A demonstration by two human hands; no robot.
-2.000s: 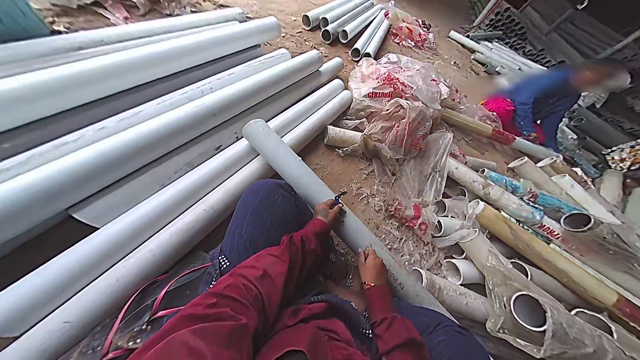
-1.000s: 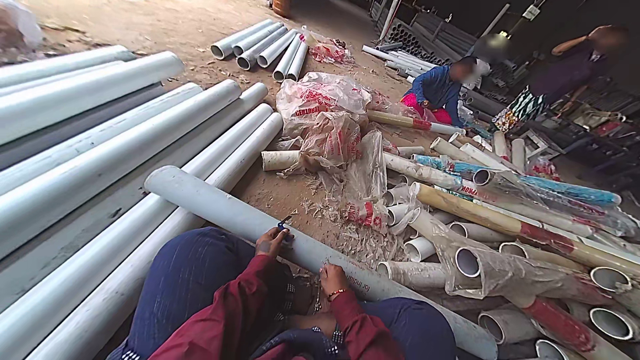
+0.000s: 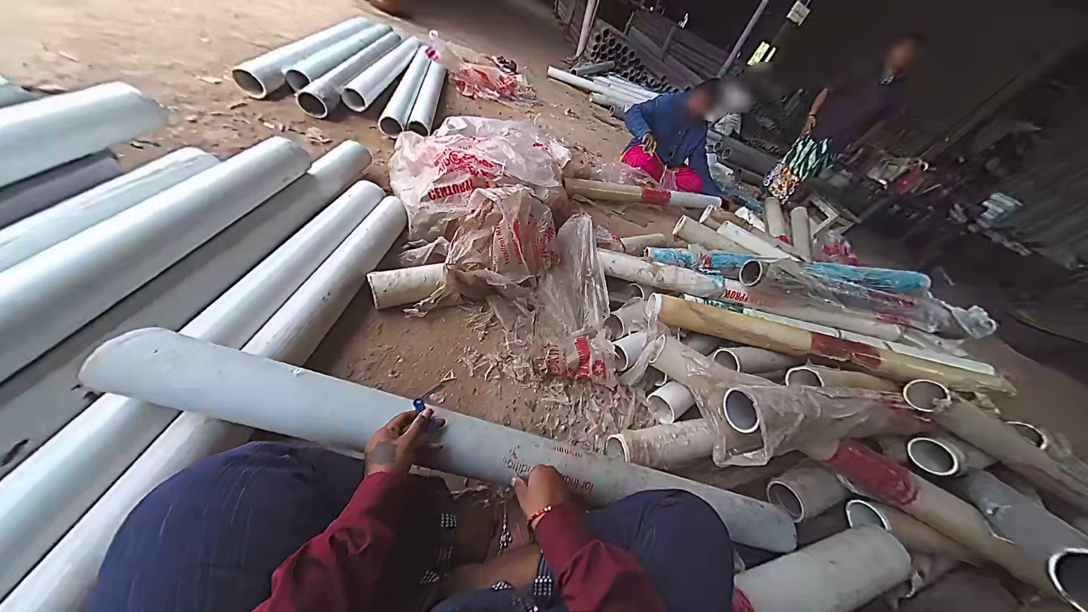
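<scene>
A pale grey plastic pipe (image 3: 280,391) lies slantwise across my lap, its left end over other pipes. My left hand (image 3: 398,442) is on the pipe's near side, closed around a small tool with a blue part (image 3: 419,405); a thin piece sticks out past the fingers, and its exact kind is unclear. To the right, my right hand (image 3: 544,491) grips the pipe's near edge, thumb on top beside printed writing. A beaded bracelet is at that wrist. Pale shavings (image 3: 544,399) are scattered on the ground beyond the pipe.
Long pale pipes (image 3: 170,229) lie side by side at left, with a shorter group (image 3: 340,72) farther back. Crumpled printed plastic wrapping (image 3: 476,170) is at centre. Many pipes, some wrapped (image 3: 799,416), pile up at right. One person (image 3: 671,127) sits behind; another (image 3: 858,110) is beyond.
The view has swung, bringing the second person into sight since two seconds ago. Both hands remain at the same pipe, the left still with the blue tool.
</scene>
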